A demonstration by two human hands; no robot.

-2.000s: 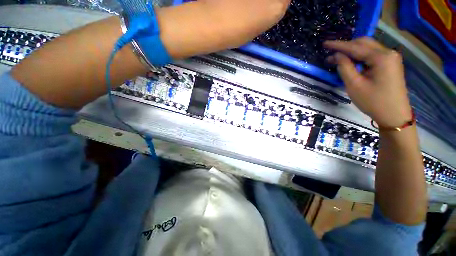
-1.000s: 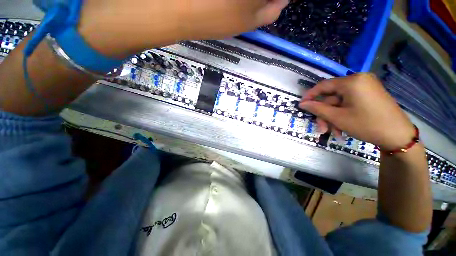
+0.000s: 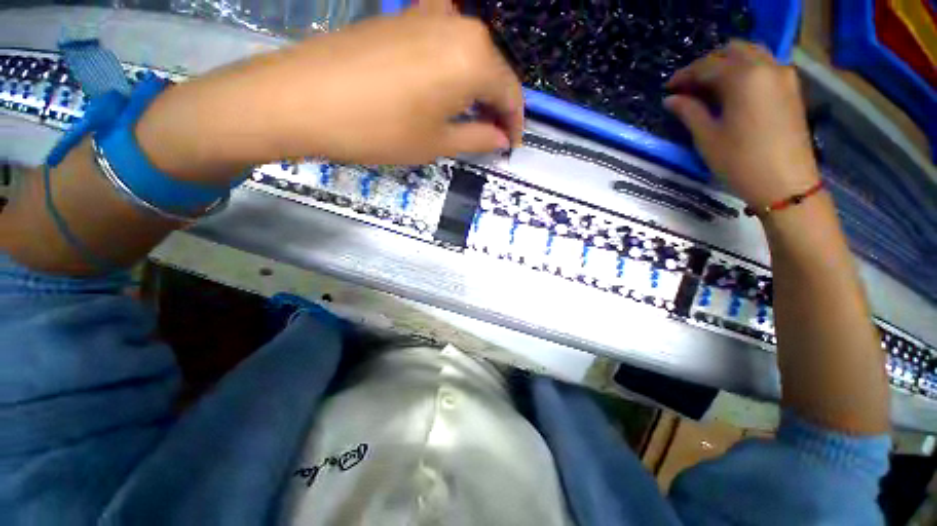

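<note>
Circuit board panels [image 3: 586,241] lie end to end in a long metal track, with black, silver and blue parts on them. A dark band [image 3: 461,209] separates two panels. A blue bin [image 3: 616,134] behind the track is heaped with small black components [image 3: 627,51]. My left hand [image 3: 483,118], with a blue wrist strap, is above the far edge of the boards beside the bin's left corner, fingers curled; what they hold is hidden. My right hand [image 3: 719,98] is over the bin's right part, thumb and forefinger bent close together; any part between them is too small to tell.
Black strips of lined-up parts [image 3: 673,198] lie between the bin and the boards. Clear plastic bags [image 3: 221,12] are at the top left. Long dark parts [image 3: 873,221] lie right of my right wrist. A second blue bin [image 3: 873,46] is at the top right. The track's silver rail [image 3: 411,269] runs in front.
My right hand has moved from the boards back up over the bin. My left hand has come down from the bin toward the boards. The boards appear shifted slightly right in the picture.
</note>
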